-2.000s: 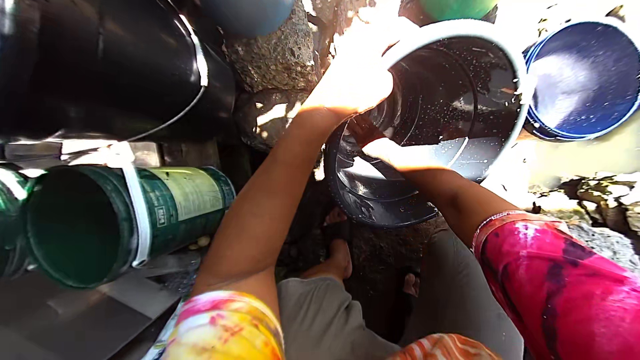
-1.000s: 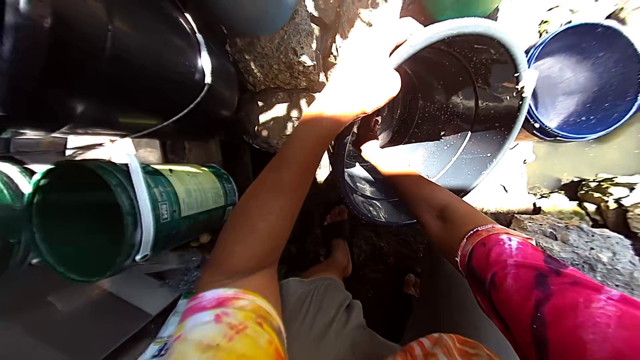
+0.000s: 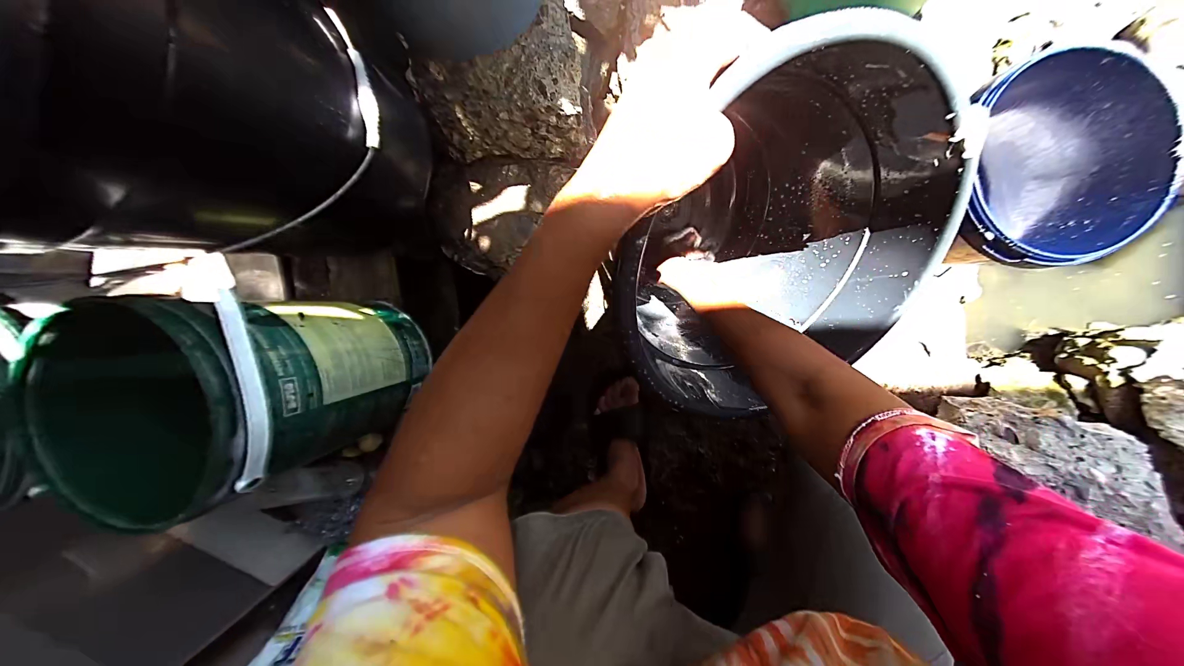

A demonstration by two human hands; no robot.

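A large dark plastic bucket (image 3: 869,139) lies tilted at upper centre, its wide mouth facing me and its inner wall wet with drops. My left hand (image 3: 680,111), washed out by sunlight, is at the bucket's upper left rim; its fingers are lost in the glare. Inside the bucket, low on the left of the mouth, my right hand (image 3: 689,264) is against or close to the inner wall. Its fingers are in shadow, and whether it holds anything cannot be told.
A blue bucket (image 3: 1078,157) stands at the right near murky water. On the left lie a green bucket (image 3: 342,356) with a white handle and a large black container (image 3: 213,120). Rough rocks (image 3: 518,102) lie behind, and another rock (image 3: 1054,453) is at right. My sandalled foot (image 3: 624,453) is below.
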